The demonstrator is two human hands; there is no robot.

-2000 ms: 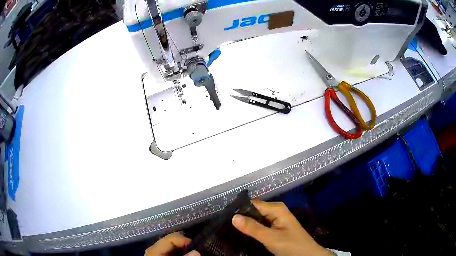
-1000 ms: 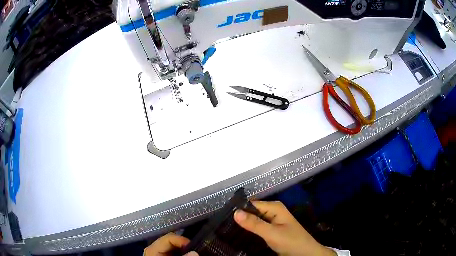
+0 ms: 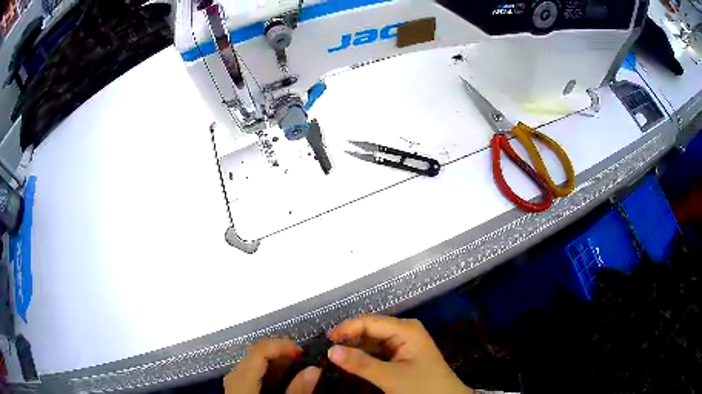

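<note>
My left hand [image 3: 265, 368] and my right hand [image 3: 392, 355] are close together at the table's front edge, at the bottom of the view. Both pinch a dark piece of cloth [image 3: 317, 350] between thumb and fingers. The cloth is bunched, and most of it is hidden by the fingers or cut off by the lower edge. I cannot tell its exact shape. The white sewing machine [image 3: 462, 58] stands behind, with its presser foot area [image 3: 265, 142] holding no cloth.
Black thread snips [image 3: 396, 158] and scissors with red and orange-yellow loops [image 3: 531, 165] lie on the table right of the needle. A measuring scale [image 3: 431, 275] runs along the front edge. Dark plaid fabric [image 3: 85, 69] lies at the far left. Blue plastic crates [image 3: 616, 238] are below right.
My right hand has moved left towards my left hand. The dark strip that stretched up between them is now bunched at the fingertips. The view has shifted slightly.
</note>
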